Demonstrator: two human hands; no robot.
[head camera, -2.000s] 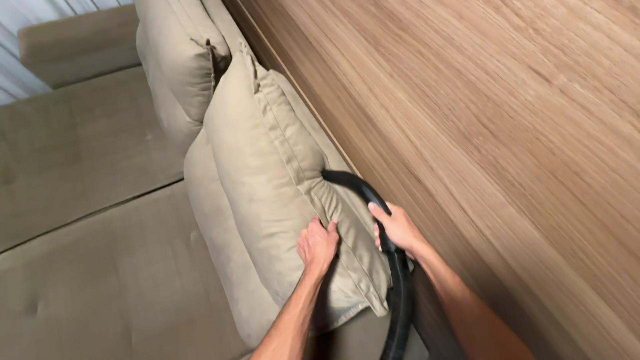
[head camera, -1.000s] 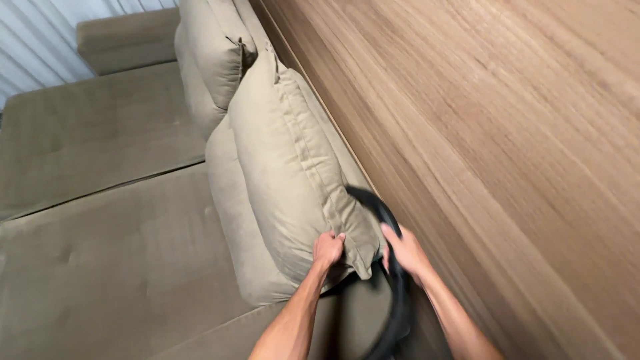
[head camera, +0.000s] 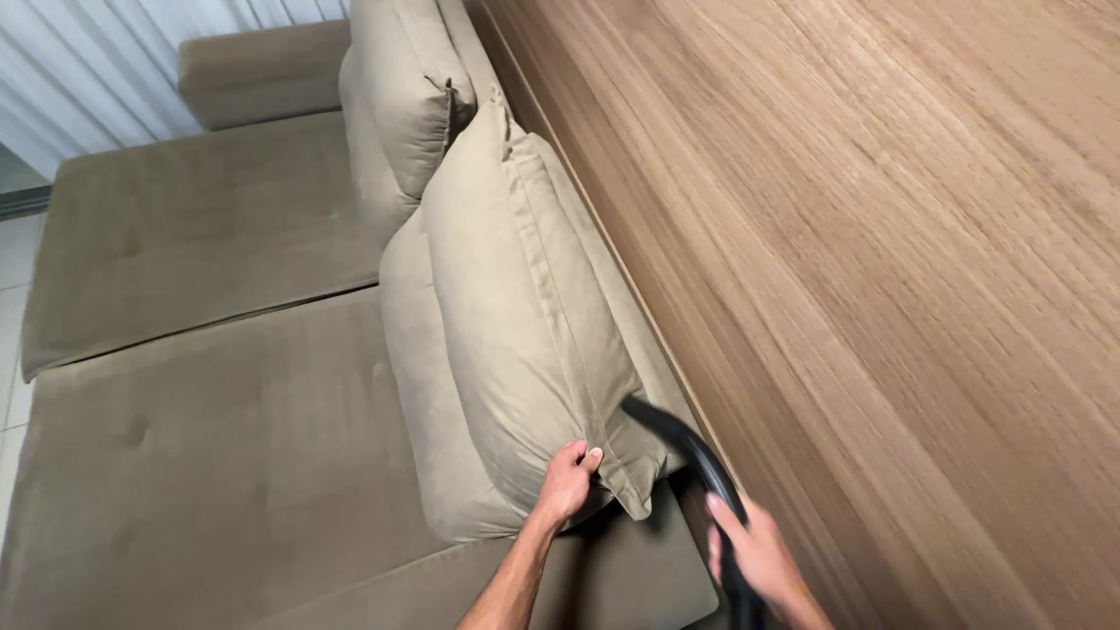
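My left hand (head camera: 570, 479) pinches the seam edge of a beige sofa back cushion (head camera: 516, 324) near its lower corner. In my right hand (head camera: 744, 542) is the black curved tube of a vacuum cleaner (head camera: 700, 455), gripped from the right side. The tube's tip touches the back face of the cushion, just above the corner. Below my right hand the tube runs out of view at the bottom edge. The cushion stands on its side against the sofa's backrest.
A second back cushion (head camera: 407, 96) stands farther along the sofa. Wide seat cushions (head camera: 201, 455) lie to the left, with an armrest (head camera: 267, 70) beyond. A wood-grain panel (head camera: 831, 262) borders the backrest on the right. White curtains (head camera: 96, 70) hang at the far left.
The tube's tip has moved down along the back of the cushion, closer to its lower corner. My left hand has stayed on the seam, nearer that corner than two seconds ago.
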